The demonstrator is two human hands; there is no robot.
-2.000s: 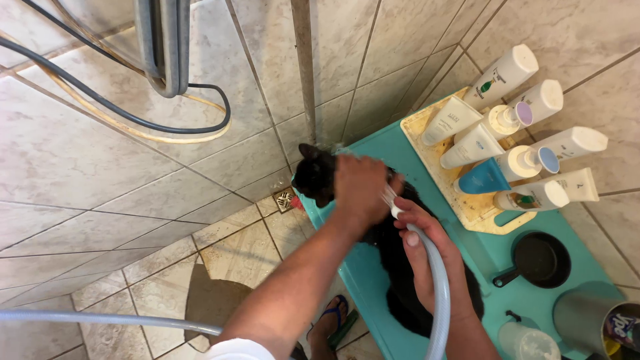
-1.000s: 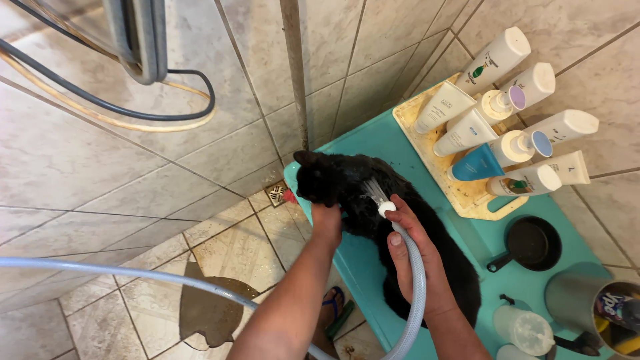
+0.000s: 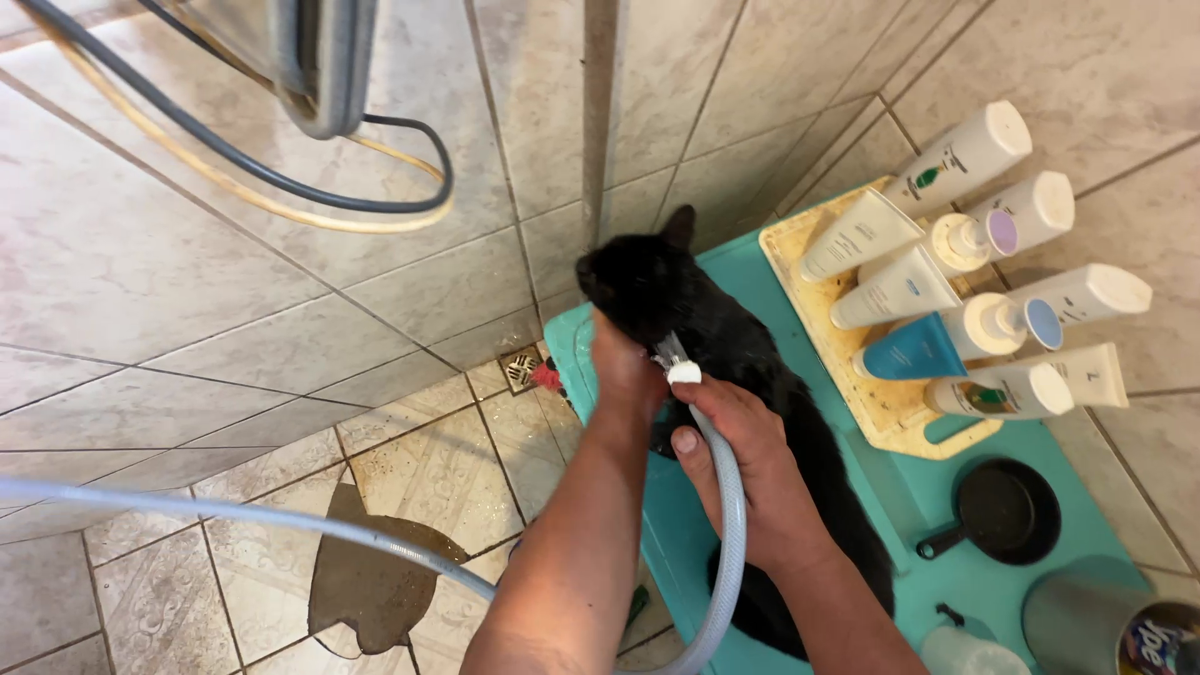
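A wet black cat (image 3: 750,347) is on a turquoise plastic table (image 3: 867,469), its head toward the wall. My right hand (image 3: 741,450) grips a translucent hose (image 3: 729,525) near its white nozzle (image 3: 683,372), from which water sprays onto the cat's neck and chest. My left hand (image 3: 626,361) is under the cat's chin and against its chest; its fingers are partly hidden by the cat and blurred, so whether they close on it is unclear.
A yellowed tray (image 3: 900,436) holds several bottles and tubes. A small black pan (image 3: 1008,511) and a metal pot (image 3: 1078,609) stand nearer. Cables (image 3: 281,187) hang at upper left; a floor drain (image 3: 520,370) and a brown puddle-like patch (image 3: 380,572) are below.
My left hand has moved from the cat's neck and back to beneath its chin. The cat's head is raised compared with one second ago. The hose nozzle remains close to the cat.
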